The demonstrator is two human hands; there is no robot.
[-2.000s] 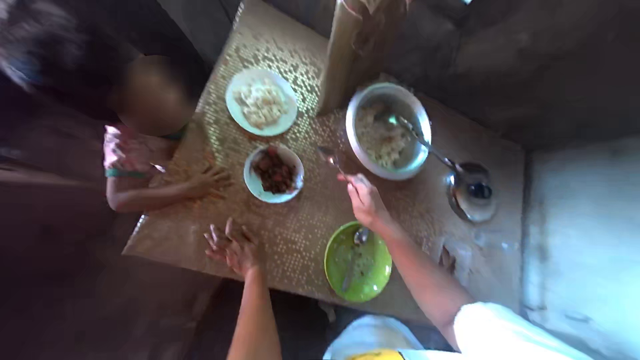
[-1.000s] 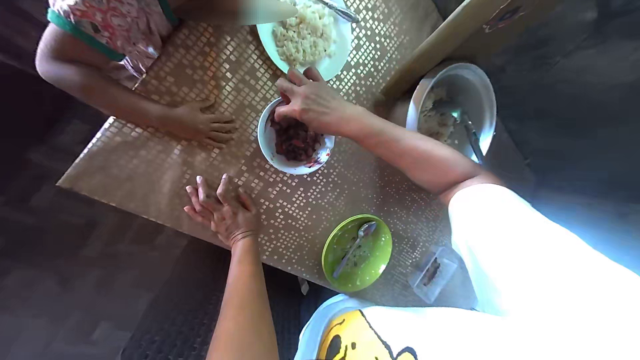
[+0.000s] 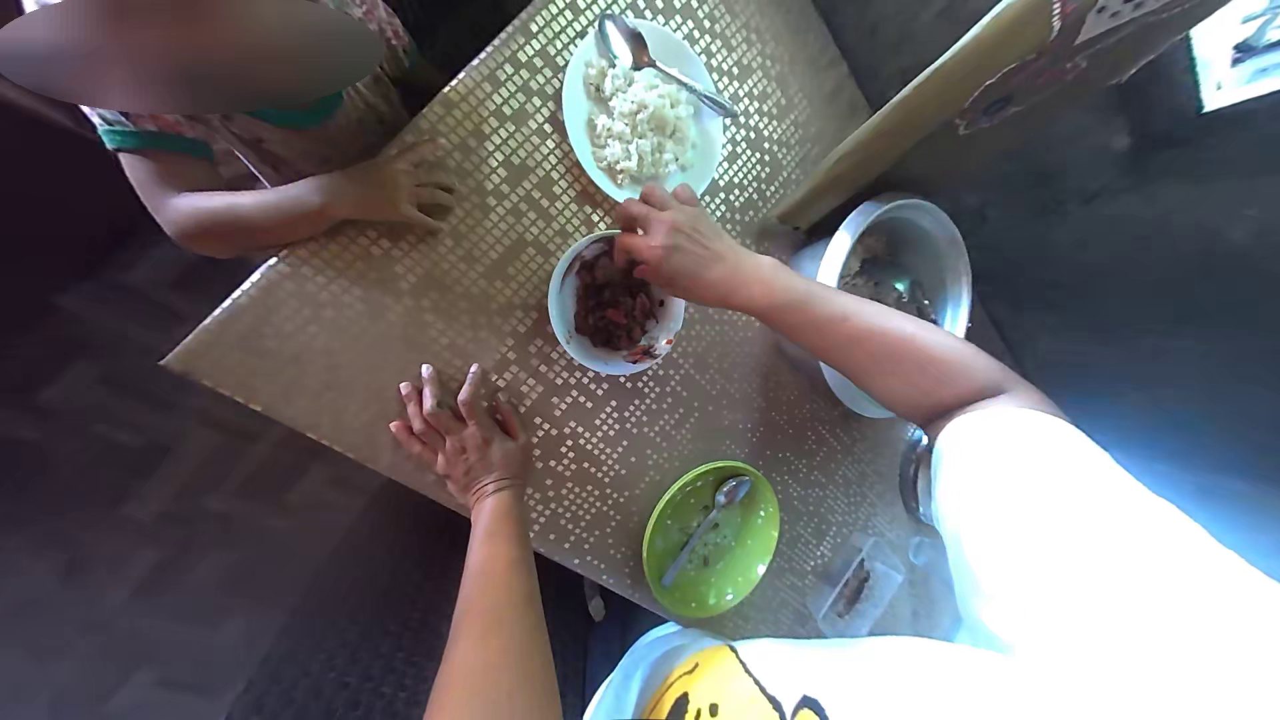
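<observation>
My right hand [image 3: 680, 245] reaches over the upper right rim of a white bowl [image 3: 575, 335] of dark reddish-brown food [image 3: 612, 305]. Its fingers point down, and whether they pinch anything is hidden. Just above lies a white plate [image 3: 583, 100] of cooked white rice [image 3: 645, 125], with a metal spoon [image 3: 675, 75] resting across it. My left hand [image 3: 465, 435] lies flat near the table edge, fingers spread, holding nothing. Between my arms sits a green bowl [image 3: 755, 540] with a metal spoon [image 3: 705, 530] and small food remains in it.
Another person's hand [image 3: 400, 185] rests on the patterned table cover [image 3: 350, 330] at upper left. A large metal pot [image 3: 950, 250] stands right, partly behind my forearm. A small clear plastic container [image 3: 880, 600] lies near my shirt. An upright brown panel [image 3: 900, 110] stands at upper right.
Two seconds ago my right hand held a fork or spoon between the bowl and the pot; now it is at the white bowl. A spoon now lies on the rice plate. The view has moved closer.
</observation>
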